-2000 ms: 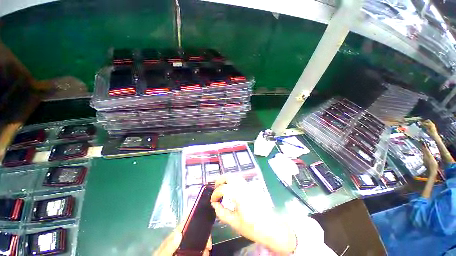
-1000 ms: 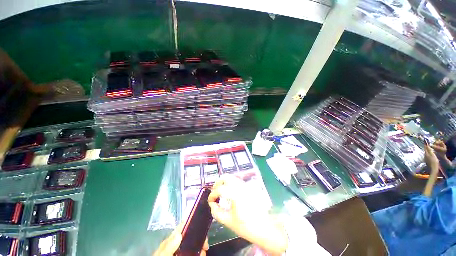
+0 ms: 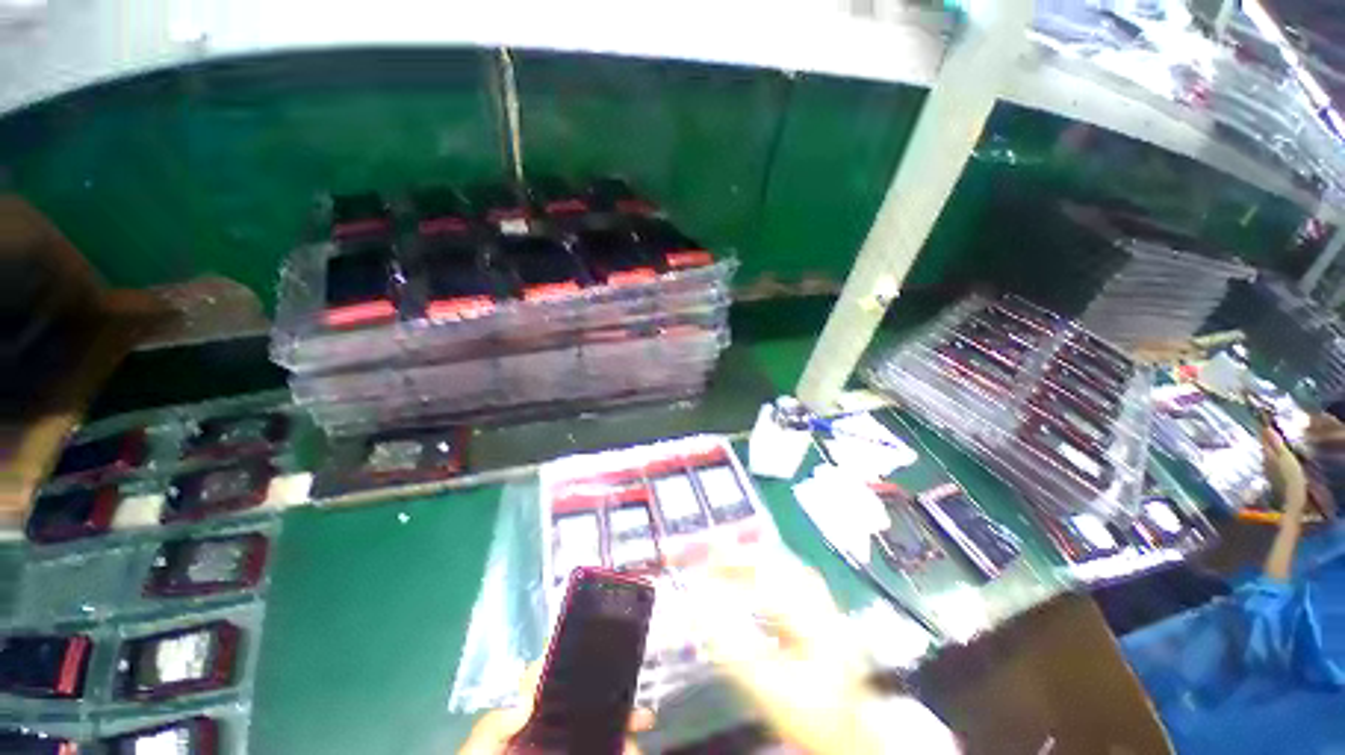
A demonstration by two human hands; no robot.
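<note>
My left hand (image 3: 499, 729) holds a black mobile phone with a red edge (image 3: 593, 664) upright at the bottom centre, its dark face towards me. My right hand (image 3: 789, 671) is blurred and overexposed, to the right of the phone and apart from it; whether its fingers hold anything cannot be told. Behind the phone lies a white and red panel sheet (image 3: 649, 475) with rows of pale-windowed panels, partly hidden by the phone and my right hand. Crinkled clear film (image 3: 499, 620) lies along the sheet's left side.
Blister trays with phones (image 3: 136, 590) lie left. Stacked trays (image 3: 509, 354) stand at the rear centre, a pale post (image 3: 907, 221) right of them. A white container (image 3: 777, 443), crumpled white cloth (image 3: 841, 509), loose phones (image 3: 969, 531) and a tilted tray (image 3: 1018, 391) are right. A blue-sleeved person works far right.
My right hand has moved off the phone's top edge to the right. The phone now shows its face more squarely. The view has shifted slightly, with the bench things lower in the picture.
</note>
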